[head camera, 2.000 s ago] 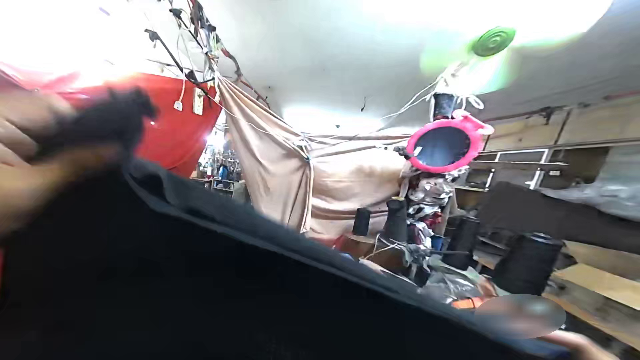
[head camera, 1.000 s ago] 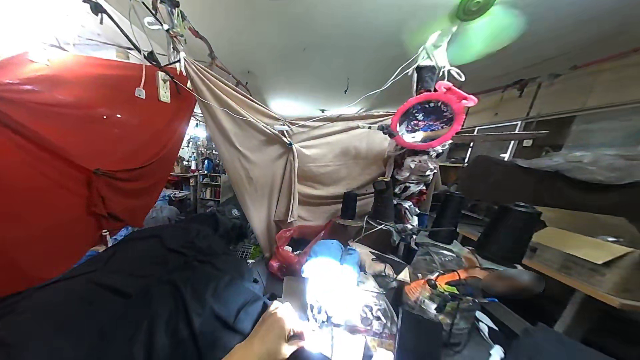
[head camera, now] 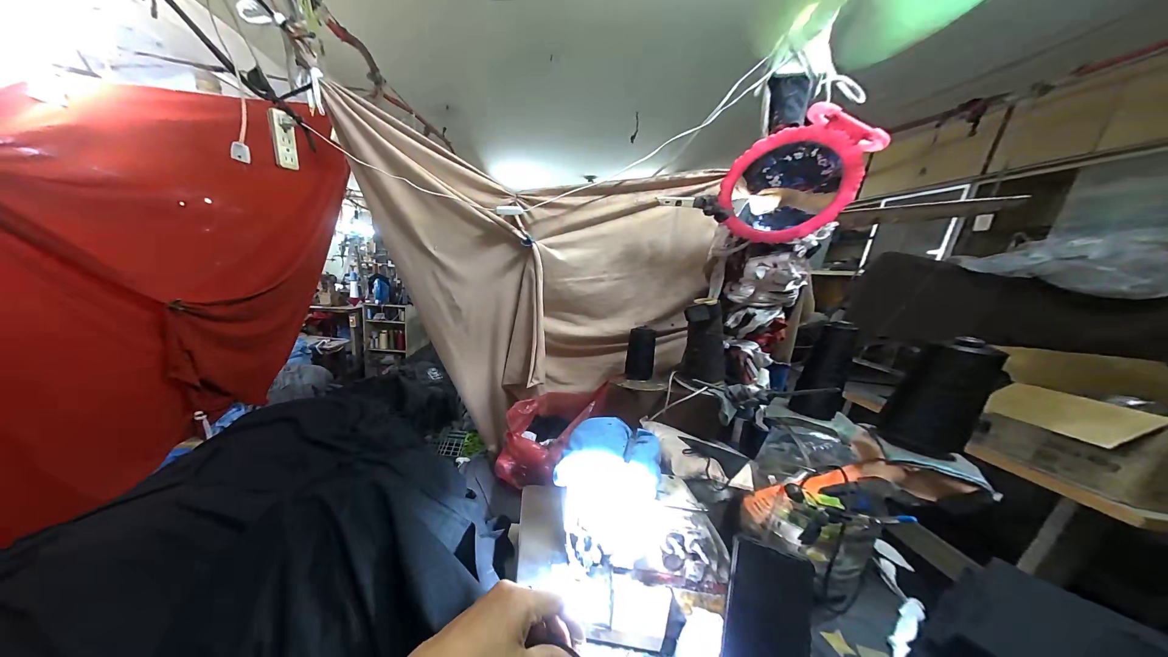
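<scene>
My left hand [head camera: 511, 622] is at the bottom centre, its fingers curled beside the brightly lit working area of what looks like a sewing machine [head camera: 620, 547]; whether it holds anything cannot be told. A large piece of black fabric [head camera: 301, 511] lies heaped to the left of this hand. My right hand is not in view. Glare hides much of the machine, and a blue cloth thing [head camera: 610, 440] sits on its far side.
Black thread cones [head camera: 940, 397] stand at the right, near an open cardboard box [head camera: 1077, 438]. A red plastic bag [head camera: 538, 447] lies behind the machine. A pink-framed mirror [head camera: 792, 182] hangs above. Orange-handled scissors [head camera: 803, 488] rest among clutter. Red and beige cloths hang behind.
Two seconds ago black fabric was held up across the view by a hand at the left; now it lies heaped at the left. The hand by the machine has stayed near it since one second ago.
</scene>
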